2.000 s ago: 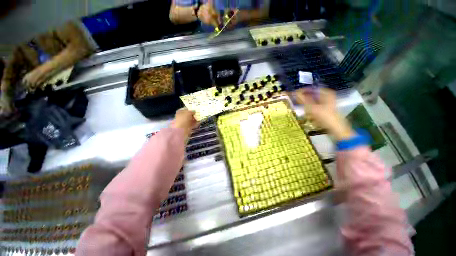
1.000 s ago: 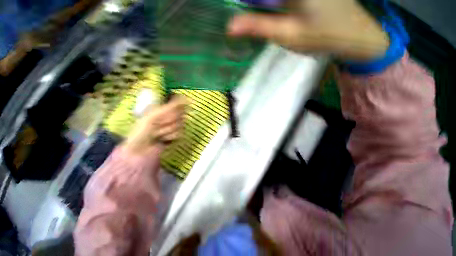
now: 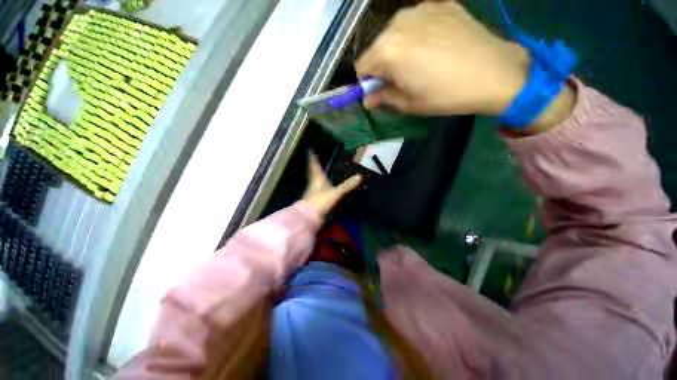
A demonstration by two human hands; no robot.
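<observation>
My right hand [image 3: 442, 63], with a blue wrist strap [image 3: 540, 85], is at the upper middle, beyond the bench's front edge. It is closed on a slim purple tool [image 3: 347, 97] and what looks like a green circuit board [image 3: 352, 125], tilted and blurred. My left hand [image 3: 330, 185] is lower and to the left, with fingers apart and nothing visible in it. It is by a white piece with a dark mark [image 3: 386, 157], over a black object [image 3: 434, 171]. Whether my left fingers touch either is unclear.
The bench's metal front edge [image 3: 271, 159] runs diagonally left of my hands. The box of yellow components [image 3: 137, 96] is on the bench at upper left, with dark component trays [image 3: 37, 256] beside it. A metal frame [image 3: 486, 260] stands over green floor at lower right.
The view has swung right and down, off the bench. My left hand has left the yellow components and opened beyond the bench edge. The green board, large before, now shows smaller under my right hand.
</observation>
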